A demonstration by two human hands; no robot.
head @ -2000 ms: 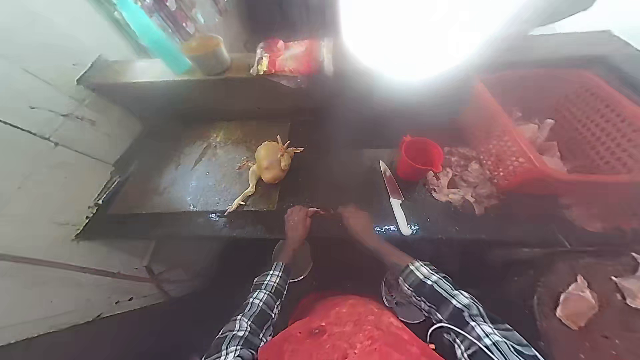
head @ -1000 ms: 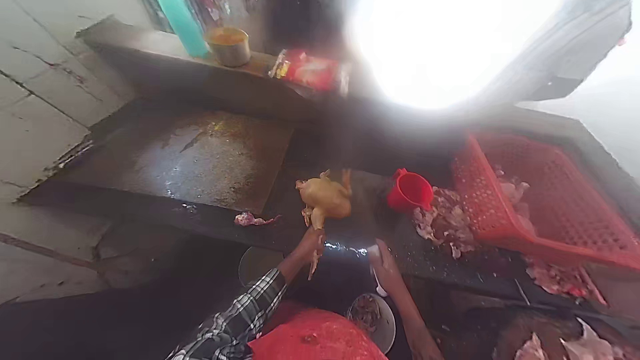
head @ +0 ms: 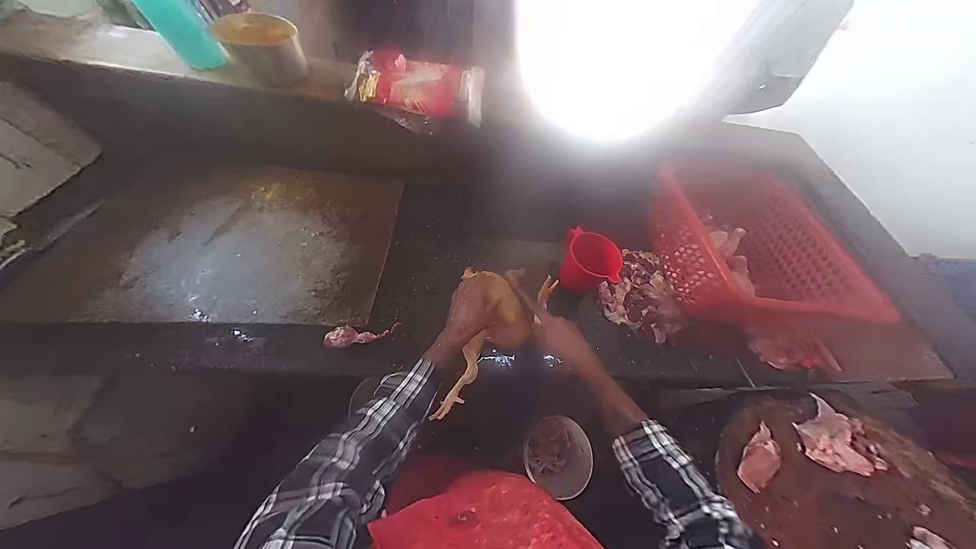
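A plucked whole chicken (head: 507,309) lies on the dark stone counter, one yellow leg hanging over the front edge. My left hand (head: 467,314) grips its left side. My right hand (head: 558,335) is at its right side, closed around something pale, likely the knife handle; the blade is blurred and mostly hidden. A red plastic mug (head: 591,261) stands just right of the chicken, with a pile of chicken scraps (head: 642,297) beside it. A small pink piece of offal (head: 354,335) lies on the counter to the left.
A red perforated crate (head: 808,244) with chicken pieces is at the right. A round wooden block (head: 823,503) holds cut meat at lower right. A bowl of scraps (head: 560,457) sits below the counter. A flat board (head: 252,252) lies left; a metal pot (head: 263,49) and red packet (head: 419,85) rest on the ledge.
The chicken, on the left board two seconds ago, is now on the counter between my hands. The knife has left its place beside the mug. My left hand has moved from the leg to the body.
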